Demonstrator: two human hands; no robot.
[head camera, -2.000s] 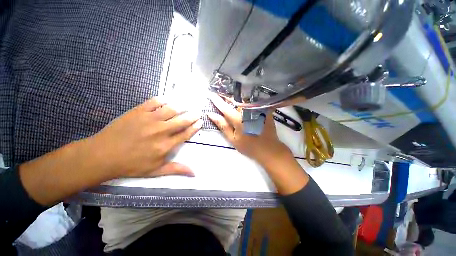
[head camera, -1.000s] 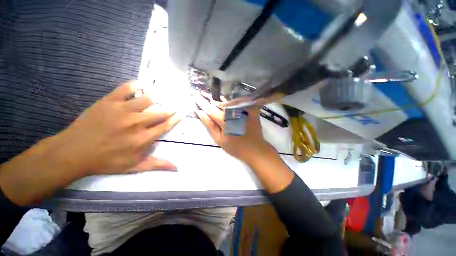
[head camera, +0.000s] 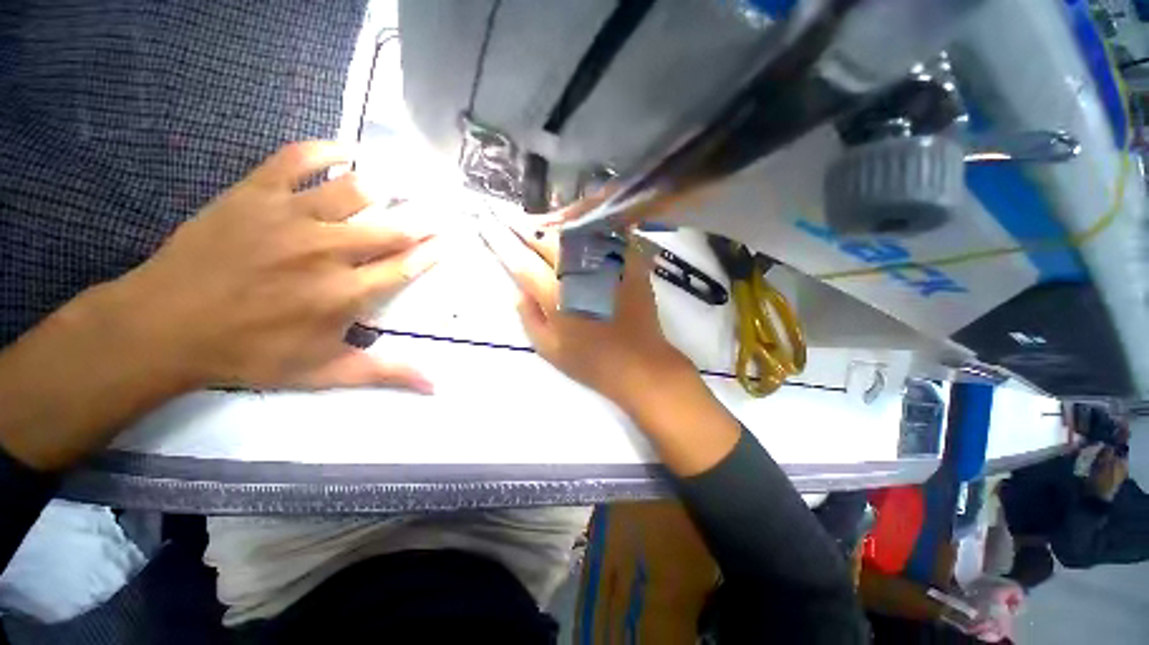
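Observation:
The large dark checked cloth (head camera: 139, 114) lies left of the needle area. My left hand (head camera: 252, 284) lies flat at its edge, fingers apart, with the fingertips in the lamp glare. My right hand (head camera: 611, 334) is at the machine foot (head camera: 536, 183), its fingers pointing into the glare beside the grey-blue block (head camera: 590, 271). Glare hides whether it grips cloth; the narrow strip cannot be made out. A small dark spot (head camera: 362, 335) shows between my left thumb and fingers.
The white machine head (head camera: 706, 101) overhangs, with a grey ribbed knob (head camera: 895, 180). Yellow-handled shears (head camera: 769, 330) and black snips (head camera: 691, 275) lie right of my right hand. The grey table edge (head camera: 416, 489) runs in front. Another person's arm (head camera: 1071, 504) shows at far right.
The view has shifted, so the machine and shears appear farther left. My left fingertips are farther from the foot than at first. The checked strip seen between the hands earlier is lost in glare.

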